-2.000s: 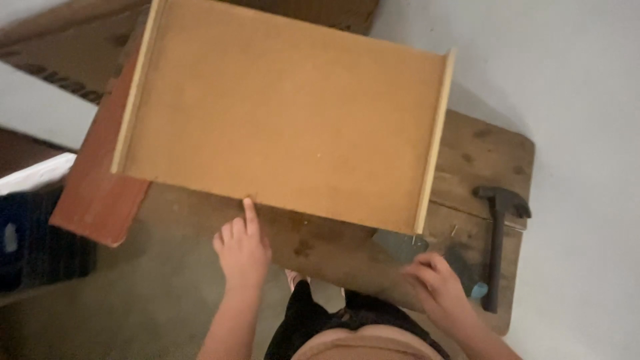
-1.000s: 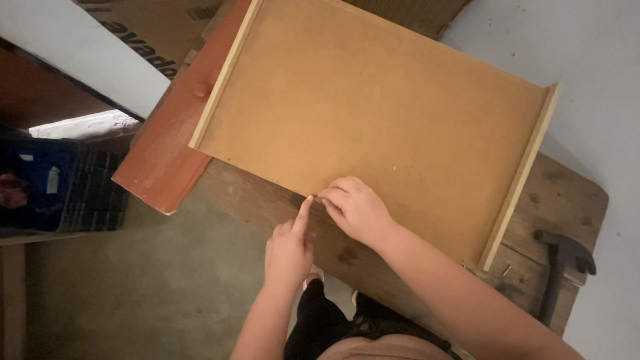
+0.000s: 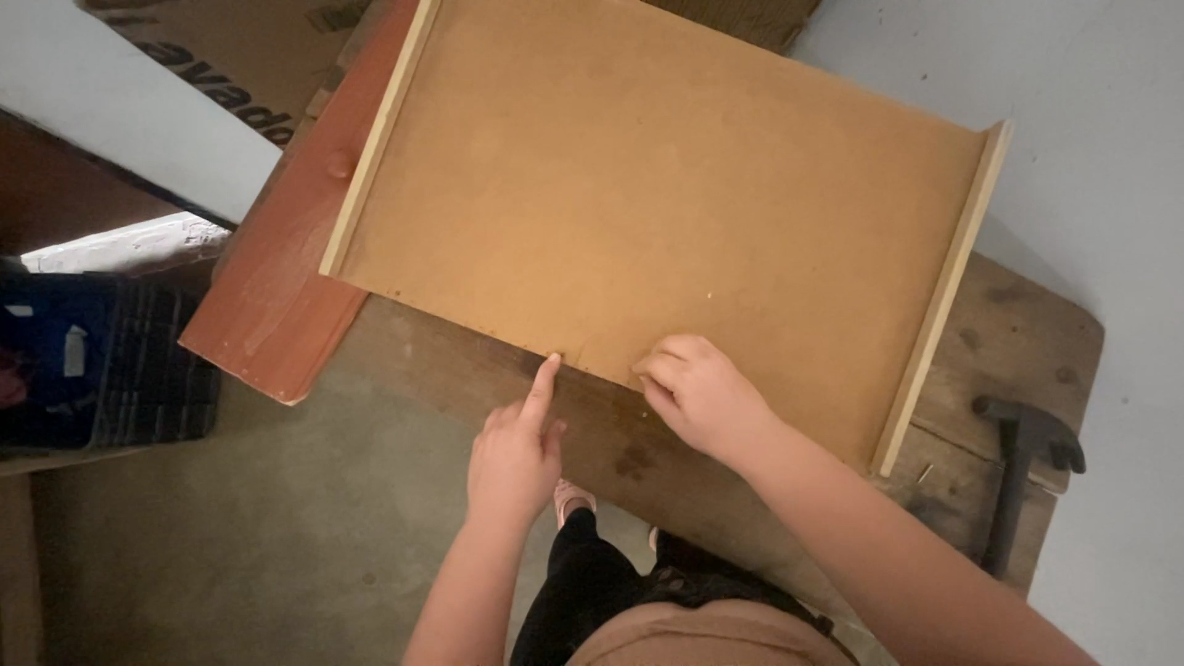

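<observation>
A thin brown fiberboard panel lies on a wooden workbench, with a pale wood strip along its right side and another pale strip along its left. My left hand touches the panel's near edge with the tip of its index finger. To the right of it, my right hand is at the same edge, fingertips pinched together; whether something small is between them I cannot tell. A black claw hammer lies on the bench at the right, beside a small nail.
A reddish painted board sticks out under the panel's left side. Behind it is a printed cardboard box. A dark plastic crate stands at the far left. A light wall borders the bench on the right.
My right hand has gone from beside the bench's right part to the panel's near edge, then a little to the right, away from my left fingertip. The view has shifted.
</observation>
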